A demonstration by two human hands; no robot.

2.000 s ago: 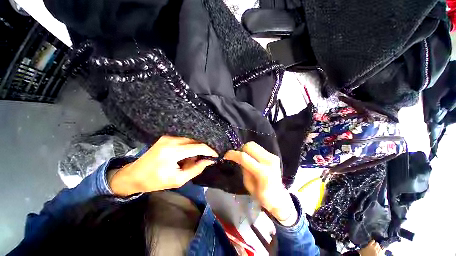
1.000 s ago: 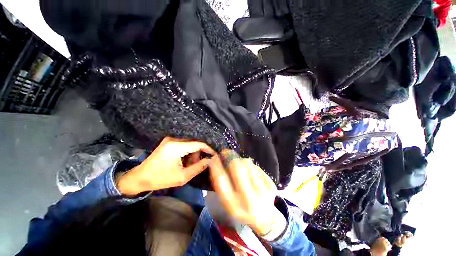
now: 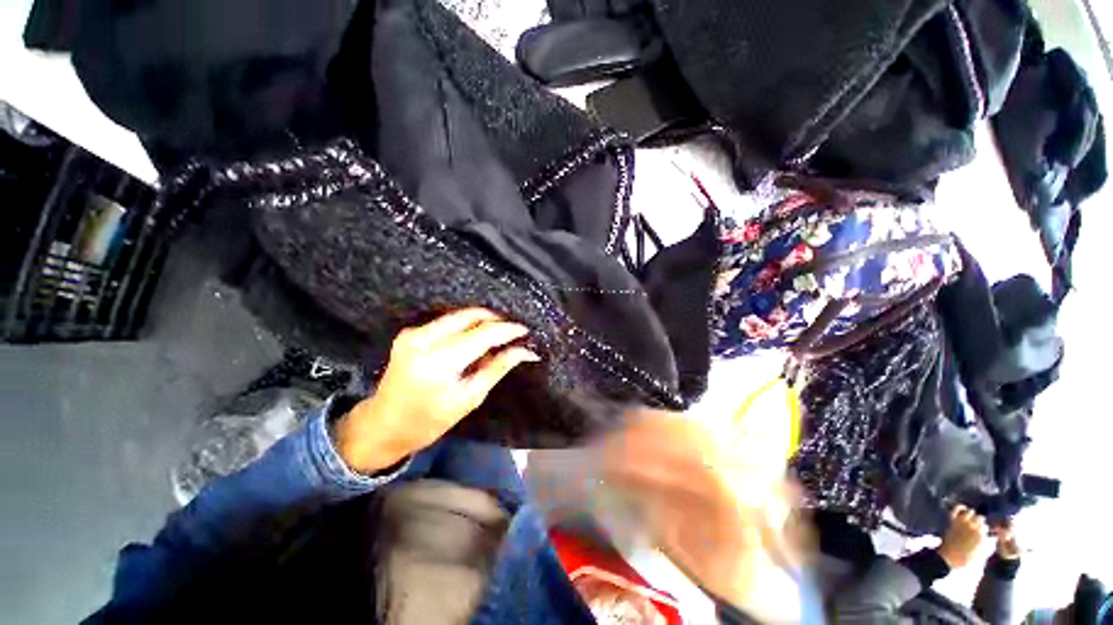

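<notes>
The black nubbly jacket [image 3: 366,250] lies across the lap and up the table, its flecked braid trim [image 3: 421,220] running down to my left hand and its smooth lining beside it. My left hand [image 3: 446,372] holds the jacket's lower part, thumb and fingers at the cloth edge. My right hand [image 3: 684,488] is strongly blurred, to the right of and below the jacket edge; its fingers and anything in them cannot be made out. No needle or thread can be made out.
A floral bag [image 3: 799,275] lies right of the jacket, with other black jackets [image 3: 842,86] above it and a flecked black heap [image 3: 860,415] below. A yellow strap [image 3: 791,418] curves nearby. A black crate [image 3: 73,244] stands at left. Another person's hands [image 3: 976,534] show lower right.
My right hand has moved off the jacket edge, down and right. My left hand stays on the cloth, fingers a little more spread. The table things appear shifted left and up in the view.
</notes>
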